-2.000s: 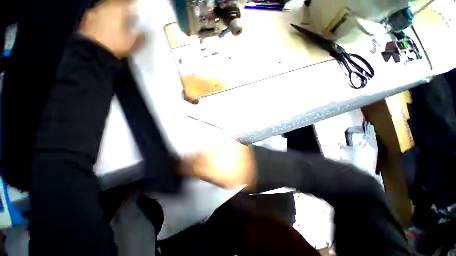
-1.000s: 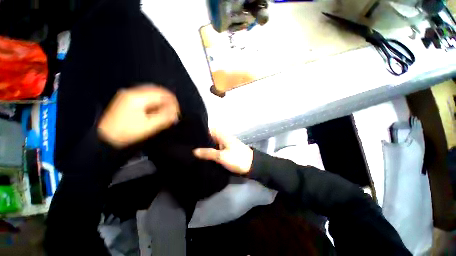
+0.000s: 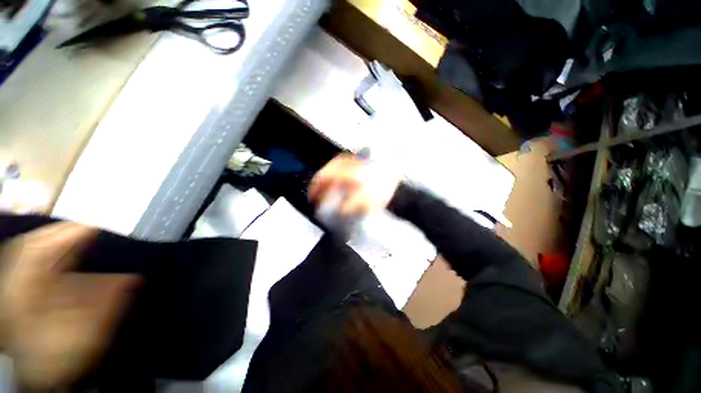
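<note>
A black fabric panel (image 3: 196,295) spreads at the lower left, below the table edge. My left hand (image 3: 65,299), blurred and near the left rim, has its thumb and fingers around part of this panel. My right hand (image 3: 342,188) is blurred too. It reaches over the pale cut pieces (image 3: 453,173) at the centre right. A pale patch shows under its fingers, but whether it grips a piece is unclear. Other pale fabric (image 3: 280,230) lies between the two hands, partly under the black panel.
Black shears (image 3: 165,19) lie on the white table (image 3: 115,134) at the upper left. The table's speckled front edge (image 3: 223,115) runs diagonally. A cardboard box edge (image 3: 430,84) borders the pale pieces. Dark cloth lies at the top right, and a rack with wrapped items stands at the right.
The view has swung right, so the machine head has left the picture. My right hand has left the black fabric and moved to the pale pieces. My left hand now shows at the left rim.
</note>
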